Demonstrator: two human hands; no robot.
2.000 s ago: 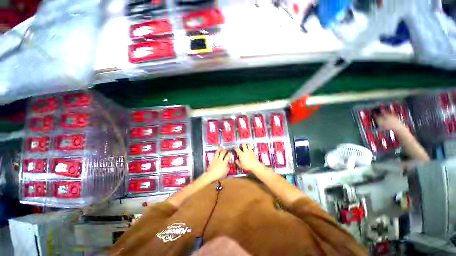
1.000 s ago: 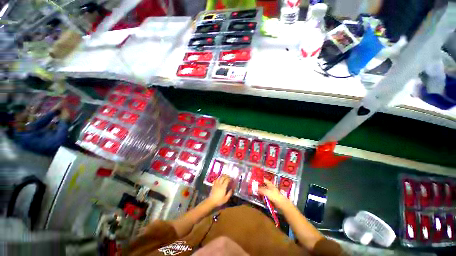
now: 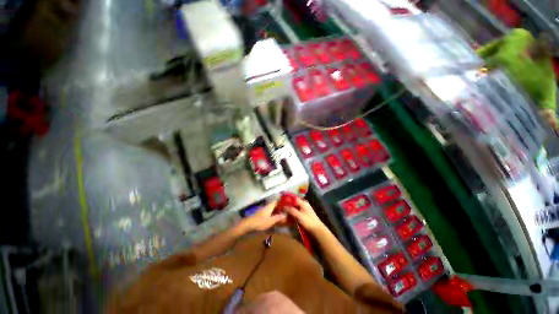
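Note:
My left hand (image 3: 268, 217) and my right hand (image 3: 301, 212) meet at the machine's front edge, fingers closed around a red housing (image 3: 288, 199). A narrow red piece (image 3: 304, 238) shows edge-on below my right hand; it looks like a second housing in that hand, but blur hides the grip. The white machine (image 3: 245, 195) has one red housing (image 3: 260, 159) in its right fixture and another red housing (image 3: 214, 191) in its left fixture. The nearest blister tray (image 3: 401, 236) holds red housings; two of its left-row pockets look paler.
A second blister tray (image 3: 341, 153) and a tall tray stack (image 3: 331, 105) stand beyond the nearest one. The green belt (image 3: 423, 172) runs beside them, with a white shelf (image 3: 521, 208) further right. An orange-red foot (image 3: 453, 291) is at lower right. A person in yellow-green (image 3: 521, 64) is at upper right.
The view has turned left towards the machine. My hands have moved from over the near tray to the machine's front edge and now come together around a red housing.

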